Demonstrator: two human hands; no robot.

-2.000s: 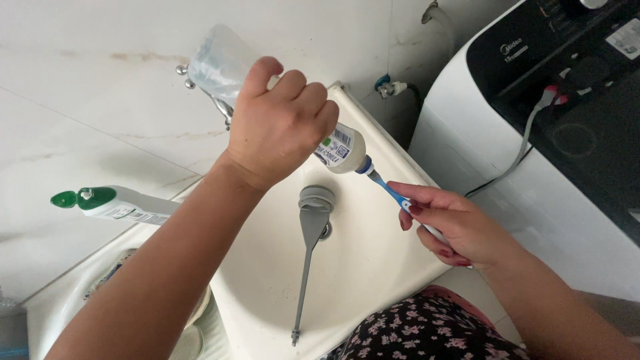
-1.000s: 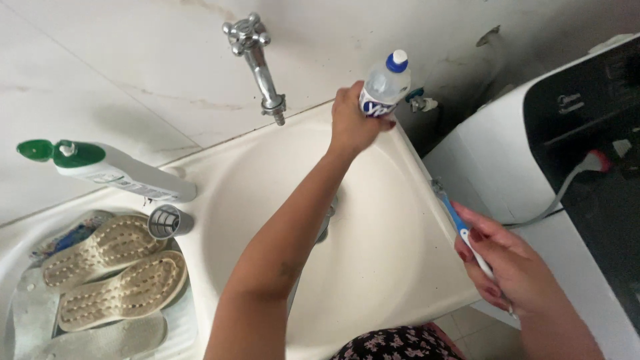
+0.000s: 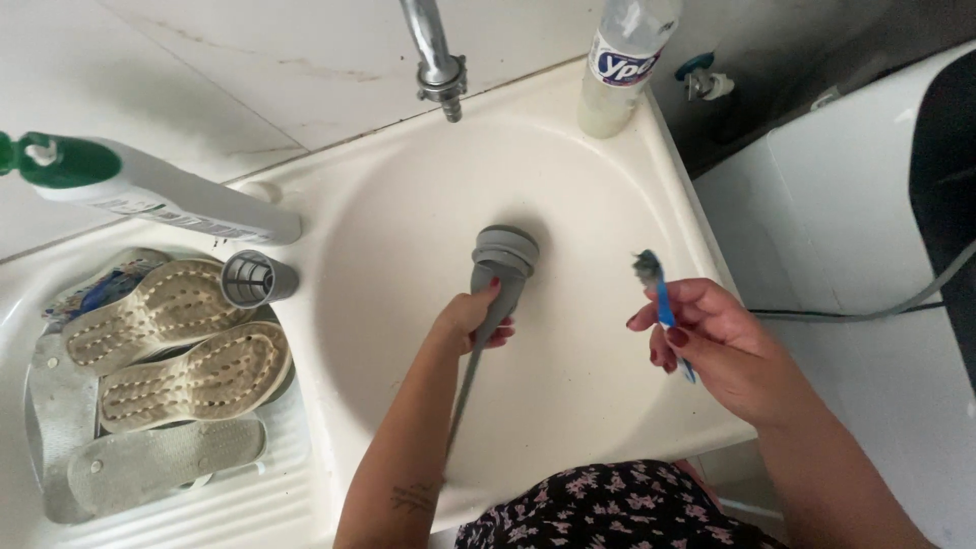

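In the basin of the cream sink (image 3: 396, 198), my left hand (image 3: 473, 316) grips a grey plastic part (image 3: 503, 263) with a round ribbed end and a long thin stem pointing down toward me. Over the basin's right side, my right hand (image 3: 709, 335) holds a blue and white toothbrush (image 3: 663, 305), its dark, worn bristles uppermost. A clear Ypê detergent bottle (image 3: 618, 76) stands upright on the sink's back right corner, apart from both hands.
Left of the basin stand a white bottle with a green cap (image 3: 168, 191) and a grey slotted plastic cup (image 3: 259, 279). Sandals (image 3: 198, 374) lie in the washboard tub further left. A chrome faucet (image 3: 438, 69) hangs over the back edge; a white appliance (image 3: 831, 191) is at right.
My left hand has let go of the detergent bottle, now on the back right corner, and has taken hold of the grey part in the basin. The toothbrush has stayed in my right hand.
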